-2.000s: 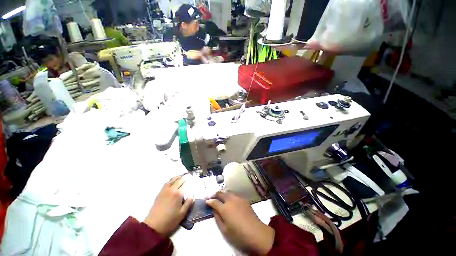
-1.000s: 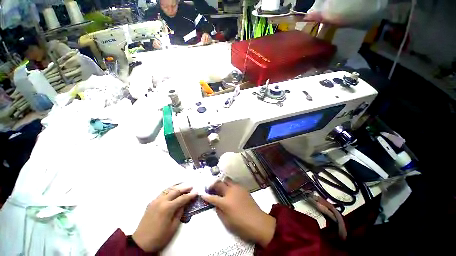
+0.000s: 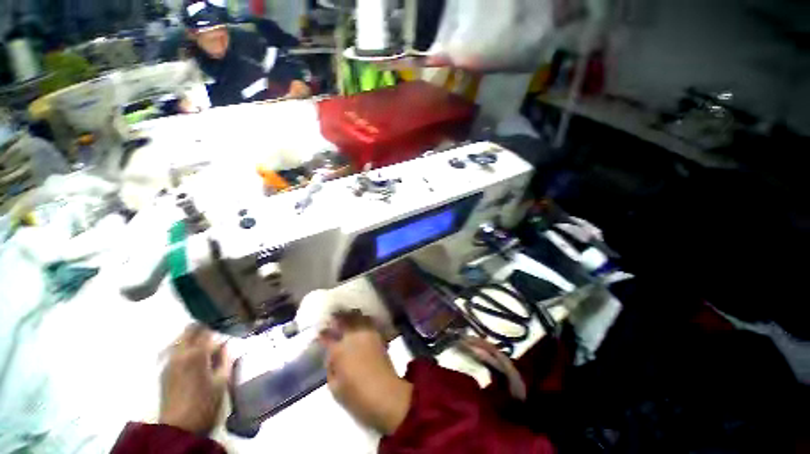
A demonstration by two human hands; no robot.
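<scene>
The white sewing machine (image 3: 311, 232) stands in front of me, its green end cover (image 3: 180, 270) to the left. The dark, shiny needle plate (image 3: 280, 387) shows between my hands. Washed-out white cloth (image 3: 265, 353) lies at the needle area; its edges cannot be made out. My left hand (image 3: 193, 381) is blurred, at the plate's left edge, fingers bent. My right hand (image 3: 360, 368) is right of the plate, fingers curled beside the white base of the machine. Whether either hand holds something is hidden by blur and glare.
A phone (image 3: 422, 304) and black-handled shears (image 3: 497, 313) lie right of the needle area. White cloth (image 3: 80, 355) is heaped at left, with a teal scrap (image 3: 73, 278). A red box (image 3: 391, 120) stands behind the machine. A person (image 3: 235, 58) sits beyond.
The view has swung right, so things sit farther left. My hands have moved apart and more of the needle plate shows. My right hand has shifted off the plate to its right side.
</scene>
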